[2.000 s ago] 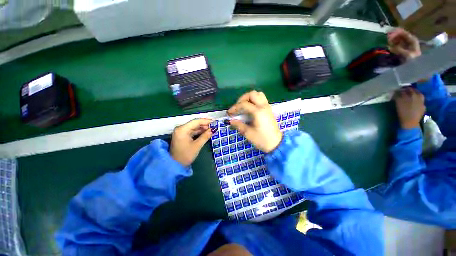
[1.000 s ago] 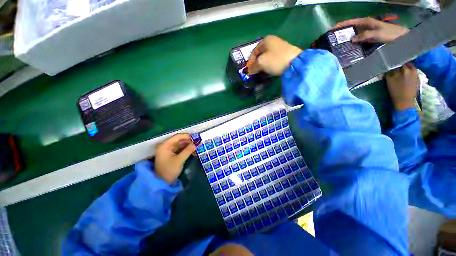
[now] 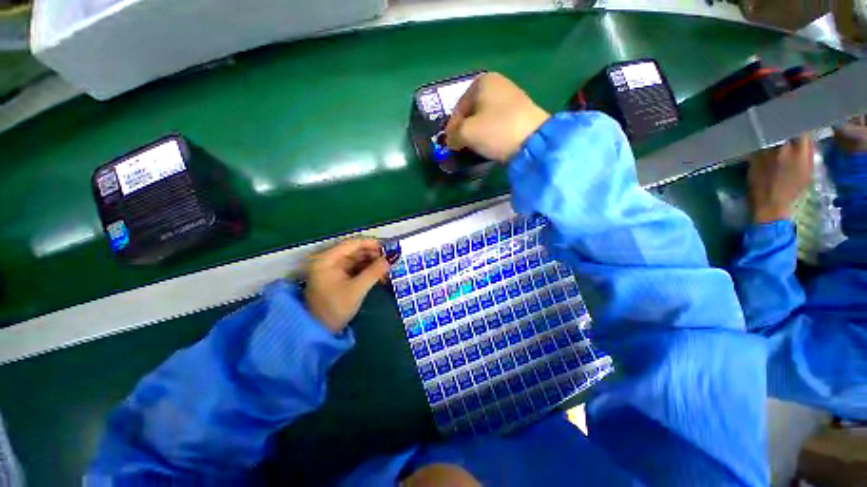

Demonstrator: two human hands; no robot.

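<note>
The label sheet point(image 3: 494, 323), with rows of small blue shiny labels and a bare white top strip, lies on the green worktable. My left hand point(image 3: 344, 281) pinches its upper left corner. My right hand point(image 3: 494, 119) is over a black product unit point(image 3: 430, 119) on the conveyor. Its fingertips touch a small blue hologram sticker point(image 3: 440, 147) on the unit, beside the white label. My right hand hides part of this unit. Another black unit point(image 3: 176, 214) at left bears a white label and a blue sticker point(image 3: 118, 235).
More black units stand on the belt at right point(image 3: 645, 100) and far right point(image 3: 751, 93). A white foam box point(image 3: 209, 43) is beyond the belt. A grey metal post point(image 3: 741, 138) crosses at right. Another person's hand point(image 3: 781, 179) is beside it. A pale rail point(image 3: 190, 300) edges the belt.
Over two seconds my right hand has moved from the sheet's top edge to a unit on the belt and stays on it. My left hand stays at the sheet's corner. The units have shifted in view.
</note>
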